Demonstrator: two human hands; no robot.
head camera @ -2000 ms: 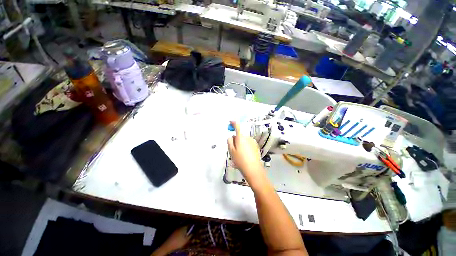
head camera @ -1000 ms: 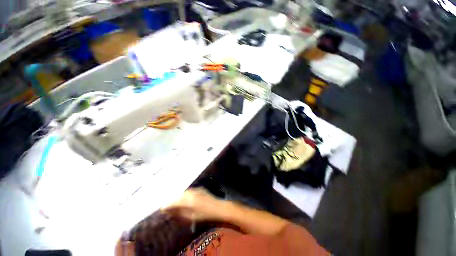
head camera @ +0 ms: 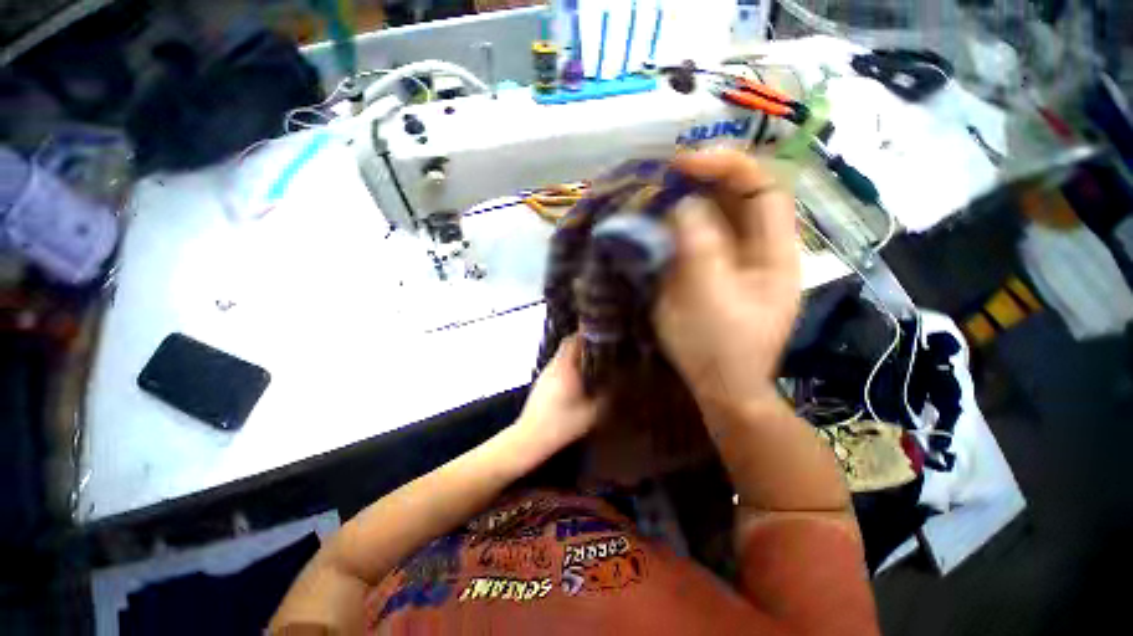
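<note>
A bunched brown checked cloth, the apron, is held up in front of my chest, over the orange printed shirt. A pale edging shows at its top. My right hand grips its upper right part, with the fingers bent around it. My left hand holds its lower left part, the fingers partly hidden by the cloth. The apron and my right hand are blurred. The white sewing machine stands behind them, partly covered by the cloth and my right hand.
A black smartphone lies on the white table at left. A lilac bottle stands at far left. Orange-handled snips lie on the machine. Black garment pieces with a cream print and white cord are at right.
The view has swung right, then partly back left. Both hands have come up with the bunched apron, which was low by the lap. Earlier my right hand was at the machine head.
</note>
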